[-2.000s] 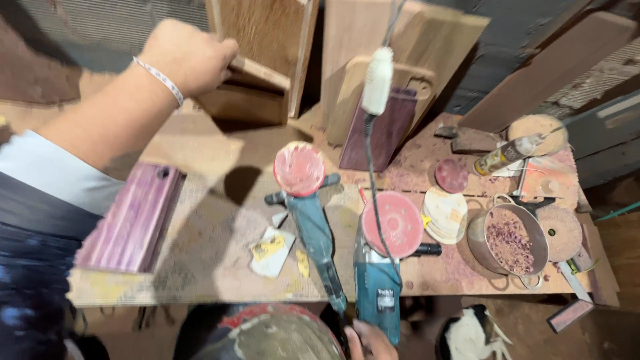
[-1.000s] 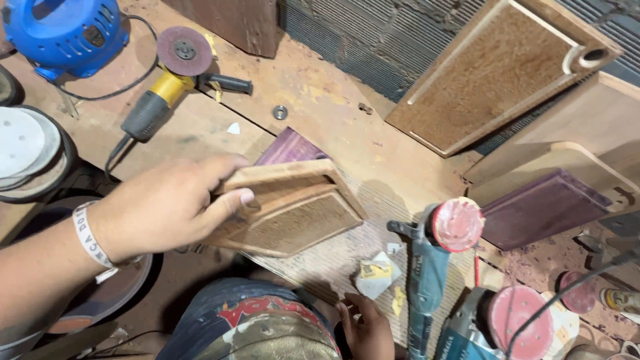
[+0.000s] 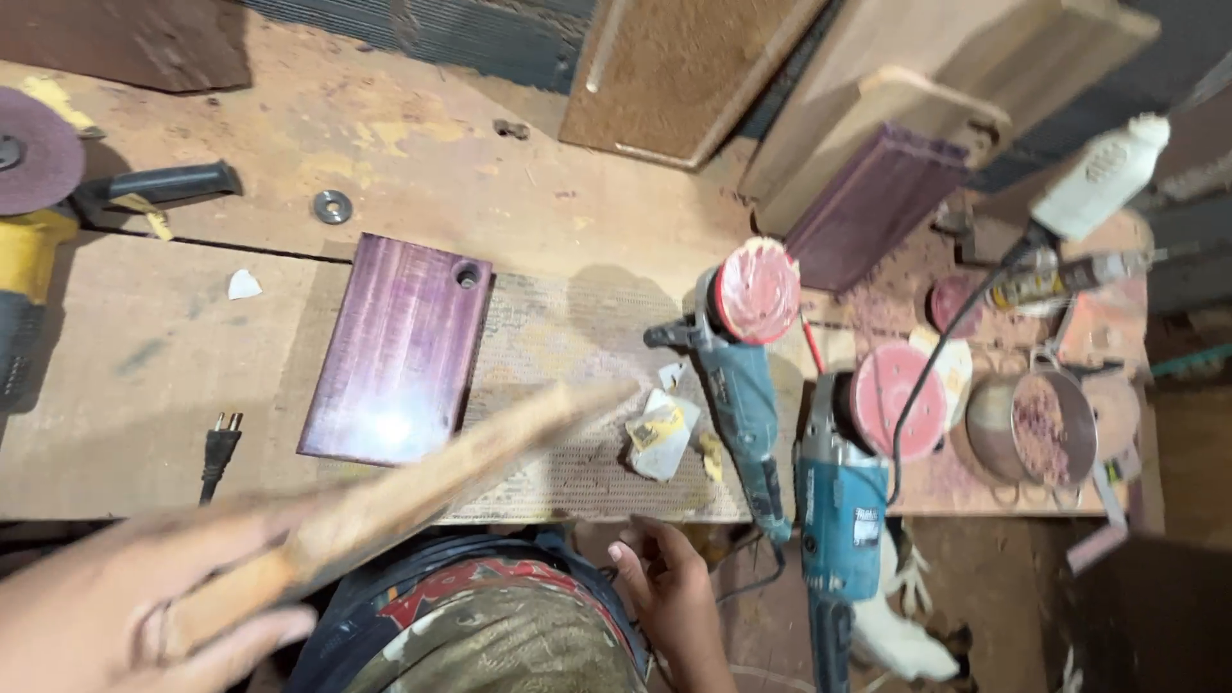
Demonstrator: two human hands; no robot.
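Note:
My left hand [image 3: 183, 597] holds a light wooden board [image 3: 414, 481], seen edge-on and slightly blurred, its far end reaching over the bench. Beyond it a glossy purple wooden board [image 3: 395, 356] with a hole near one corner lies flat on the bench. My right hand [image 3: 664, 587] hangs low by the bench's front edge, fingers loosely curled, with nothing visible in it. Close above that hand are a white scrap with yellow bits [image 3: 662, 433] and a teal angle grinder [image 3: 741, 385] with a pink sanding disc facing up.
Another teal Makita grinder [image 3: 842, 500] lies to the right, beside a metal pot [image 3: 991, 423] of shavings. A black cable with a white connector [image 3: 1097, 178] crosses above. Boards [image 3: 693, 77] lean at the back. A yellow grinder [image 3: 34, 250] and a plug [image 3: 221, 448] are at left.
The board in my left hand has tilted from showing its grooved face to nearly edge-on and has come off the purple board, which was partly hidden behind it. The view has swung about.

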